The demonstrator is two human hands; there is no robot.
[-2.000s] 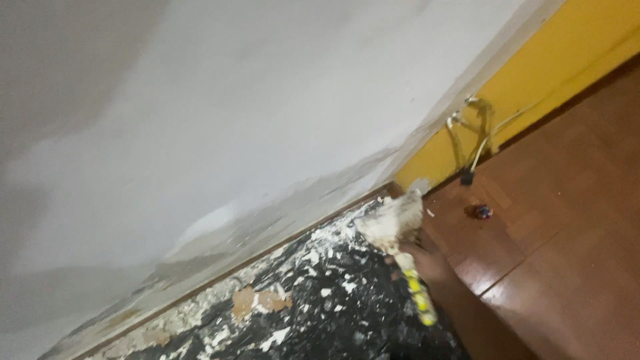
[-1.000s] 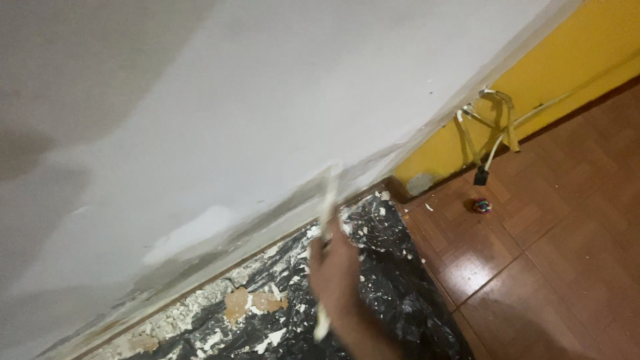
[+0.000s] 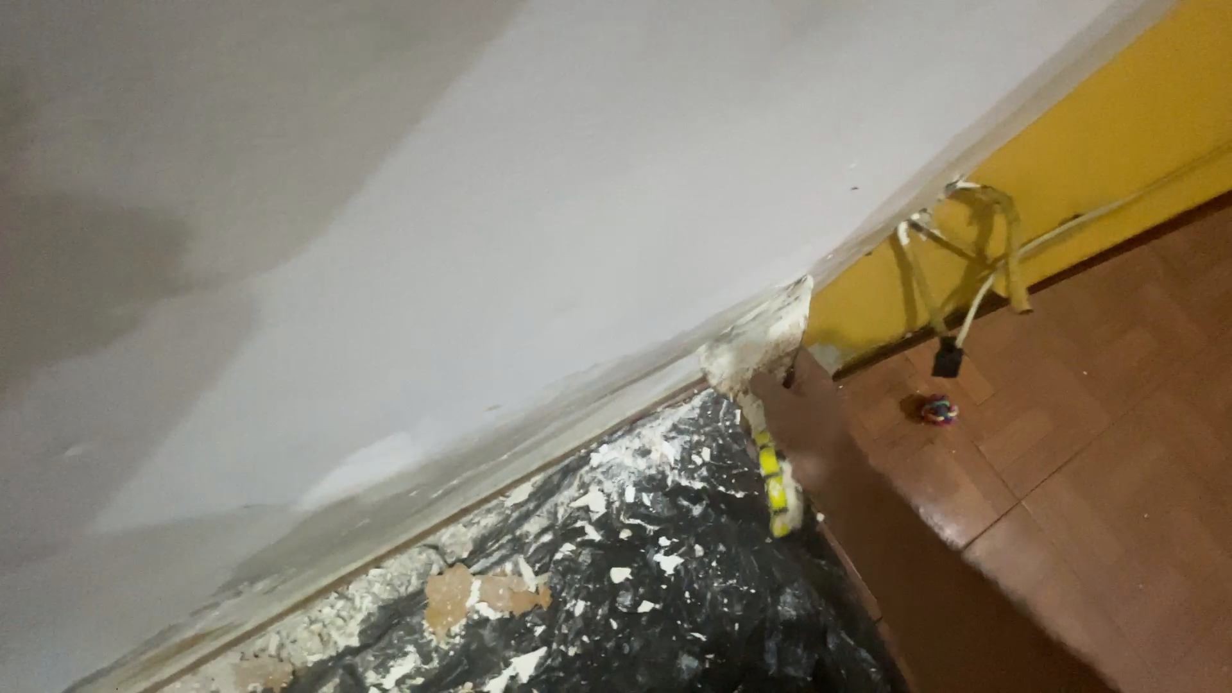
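Note:
My right hand [image 3: 804, 414] grips a putty knife [image 3: 760, 346] with a yellow-marked handle. Its wide blade, coated in whitish filler, lies against the lower edge of the white wall [image 3: 577, 212], beside the corner where the yellow wall [image 3: 1097, 125] begins. The handle [image 3: 772, 486] sticks out below my hand, over a black plastic sheet [image 3: 712, 587] strewn with white flakes. My left hand is out of view.
Cables [image 3: 977, 289] hang from the yellow wall, one ending in a black connector [image 3: 947, 357]. A small multicoloured ball-like thing [image 3: 937, 410] lies on the brown tiled floor [image 3: 1088, 462]. Brownish pieces [image 3: 481, 597] and crumbled debris lie on the sheet along the wall.
My right hand has moved up and to the right with the putty knife, from over the sheet to the wall's corner. The blade now shows its broad face.

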